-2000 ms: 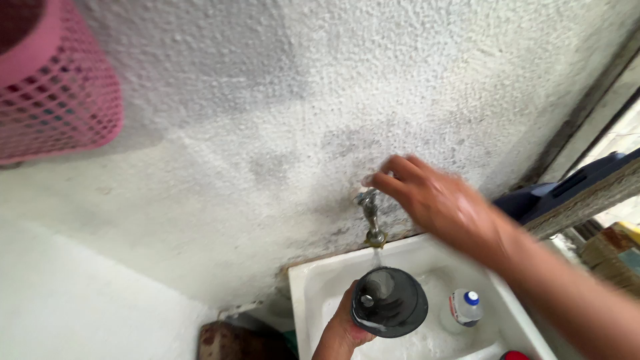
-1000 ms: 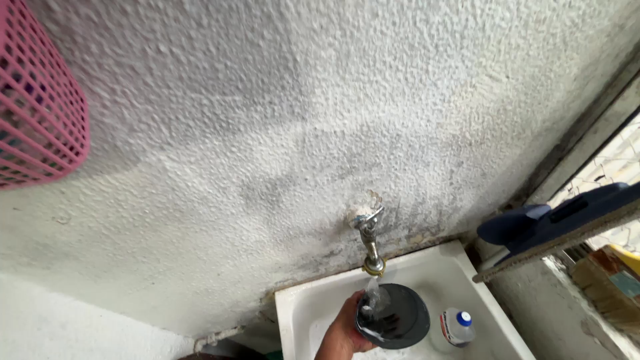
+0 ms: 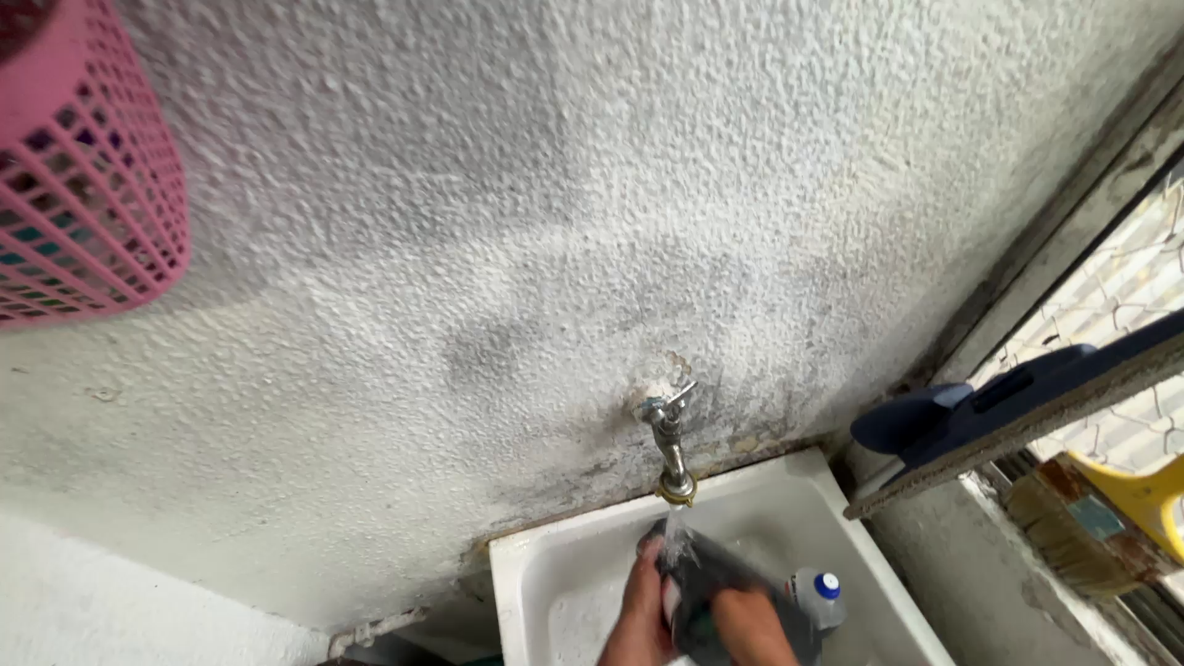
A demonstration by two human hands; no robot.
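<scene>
Water runs from a metal tap on the wall onto a dark grey container, which is tilted over a white sink. My left hand grips the container at its left side. My right hand is at the container's lower part, blurred, with its fingers hidden, so its hold is unclear. A clear plastic bottle with a blue cap stands in the sink, just right of the container.
A pink lattice basket hangs at the upper left. Dark blue plastic things lie by a ledge at the right, near a wide brush with a yellow handle. A pipe runs low along the wall.
My right hand was at the tap handle, then out of view, and is now at the container. The container has turned from mouth up to tilted on its side under the water.
</scene>
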